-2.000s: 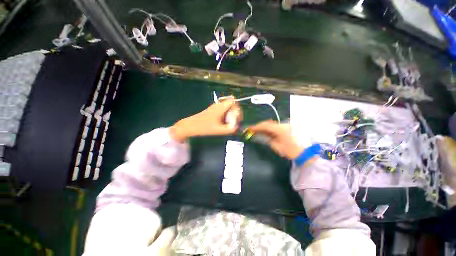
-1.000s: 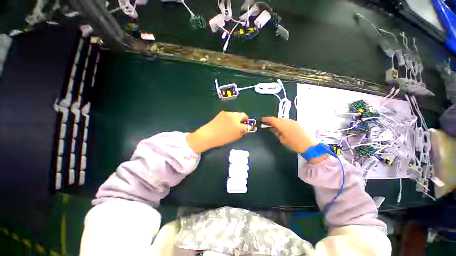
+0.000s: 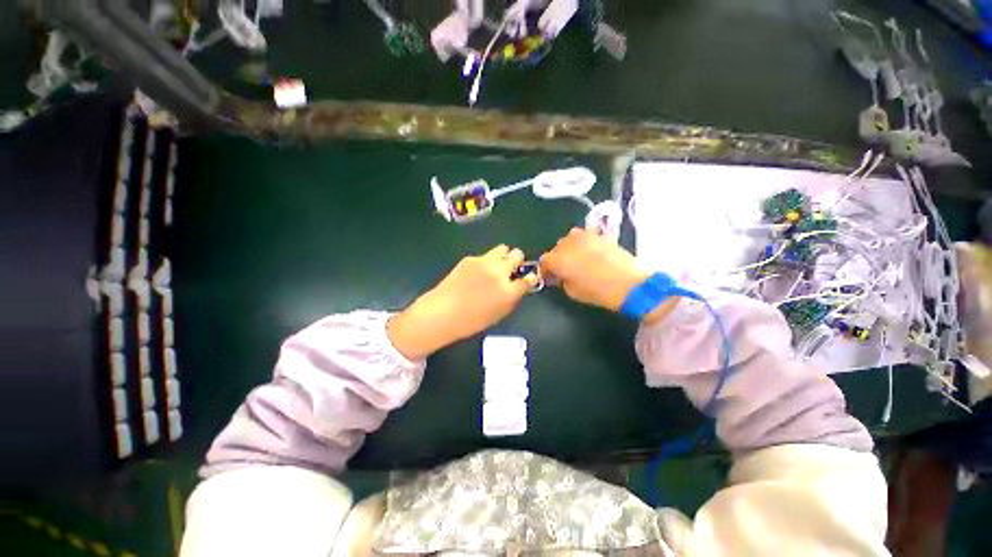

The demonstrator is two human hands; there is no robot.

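Note:
My left hand (image 3: pixel 470 301) and my right hand (image 3: pixel 593 268) meet over the bench and both grip a small adapter body (image 3: pixel 529 274); the fingers hide most of it. A half-assembled unit (image 3: pixel 469 202) with yellow parts showing lies beyond my hands, its lid-like flap upright at the left. Its white cord leads to a coiled bundle (image 3: pixel 563 182). A second cord bundle (image 3: pixel 604 221) lies just beyond my right hand. A row of several white housings (image 3: pixel 505 385) stands below my hands, near the bench's front edge.
A white sheet (image 3: pixel 680 205) at right bears heaped circuit boards (image 3: pixel 802 316) and cords. Black trays (image 3: pixel 54 272) with rows of white pieces are at left. A worn rail (image 3: pixel 435 125) separates the bench from the belt (image 3: pixel 718 65), which carries more corded units. A grey bar crosses the upper left.
Since two seconds ago, a unit now lies open beyond my hands. My right fingers have closed in on the adapter body in my left hand. The view has shifted.

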